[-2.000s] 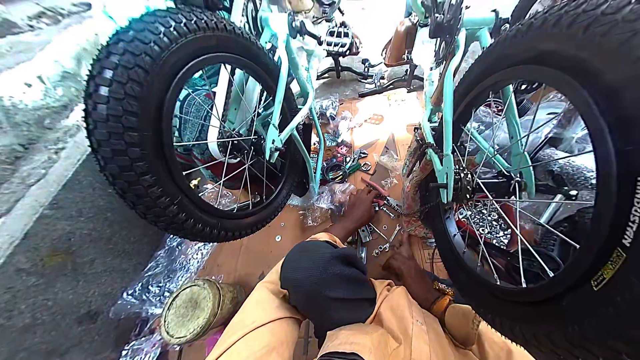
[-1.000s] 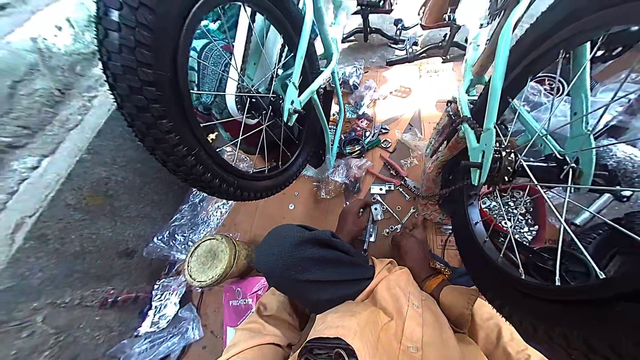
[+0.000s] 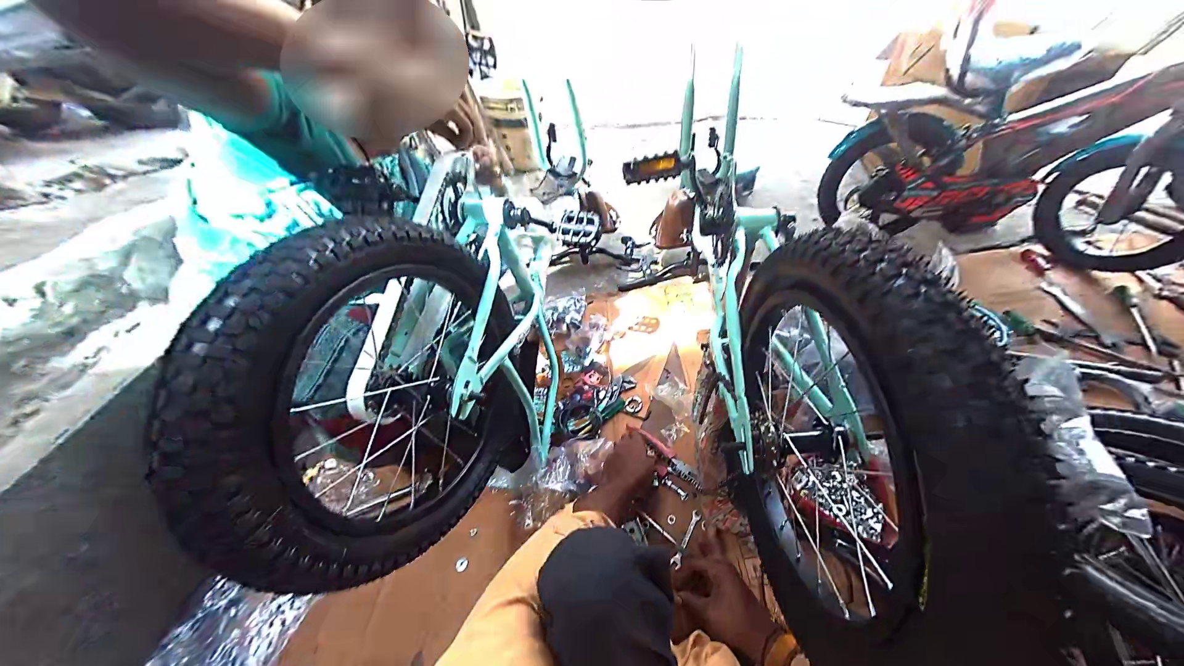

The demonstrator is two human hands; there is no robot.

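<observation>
My left hand (image 3: 629, 467) reaches down to the cardboard, at the red-handled pliers (image 3: 654, 444); whether its fingers grip them cannot be told. Lower right, my right hand (image 3: 717, 587) is low over the cardboard with bent fingers, near a small wrench (image 3: 686, 536); its fingertips are partly hidden and I cannot tell if it holds anything. Small metal parts lie between the hands. On either side stands an upturned pale green bicycle frame, with a fat black tire (image 3: 222, 407) at left and another fat tire (image 3: 962, 425) at right. A dark cloth-covered knee (image 3: 606, 592) hides part of the floor.
Another person's arm (image 3: 203, 37) reaches in at upper left, by the left bicycle. A red bowl of nuts and bolts (image 3: 837, 499) shows behind the right wheel's spokes. Plastic bags (image 3: 564, 467) and cables lie between the bicycles. Red bicycles (image 3: 971, 185) and tools are at right.
My left hand has moved forward from the small metal parts to the pliers. The view has shifted widely, and another person's arm now shows at upper left.
</observation>
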